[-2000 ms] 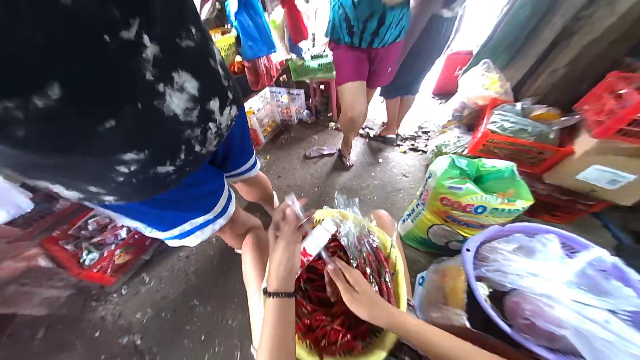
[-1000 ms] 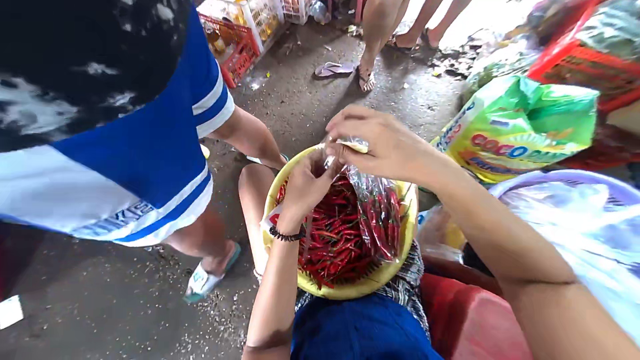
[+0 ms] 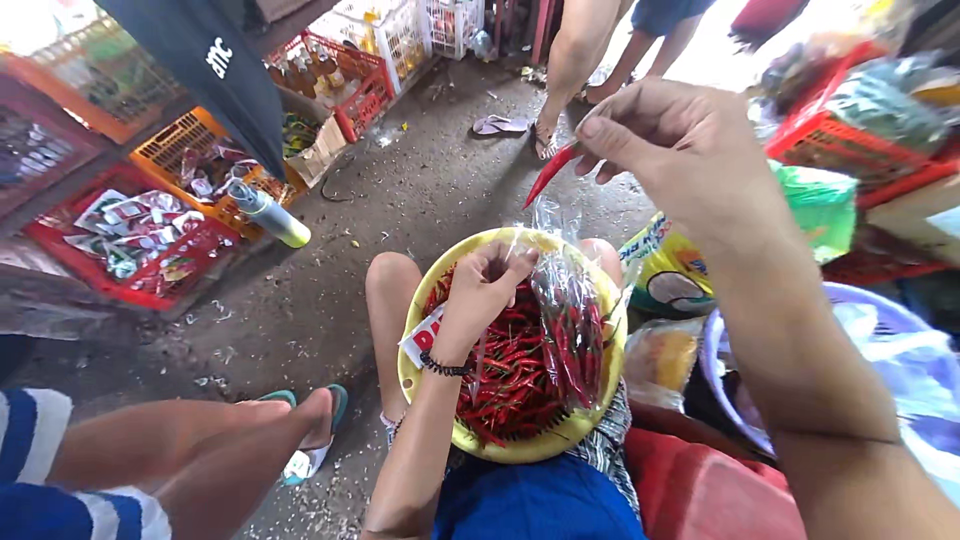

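A yellow plastic basket (image 3: 517, 451) full of red chili peppers (image 3: 506, 375) rests on my lap. My left hand (image 3: 491, 289), with a dark coiled band at the wrist, is over the basket's left part, thumb and fingers pinched together; whether it holds a thin plastic bag's edge I cannot tell. My right hand (image 3: 660, 135) is raised beyond the basket at the upper right and pinches one red chili pepper (image 3: 551, 174), its tip hanging down. Clear plastic bags of chilies (image 3: 574, 337) lie on the basket's right side. A white printed piece (image 3: 424, 337) sits at its left rim.
Red crate (image 3: 161, 296) and orange crate (image 3: 180, 142) with packets, and a bottle (image 3: 270, 214), stand left. A person's legs (image 3: 187, 442) are at lower left; others stand ahead near a loose slipper (image 3: 500, 125). At right are a printed sack (image 3: 667, 262) and a purple basket (image 3: 712, 360).
Both hands were together over the basket; now they are apart, the right one raised with a chili. The person at left has moved, showing the crates and bottle. The view has shifted.
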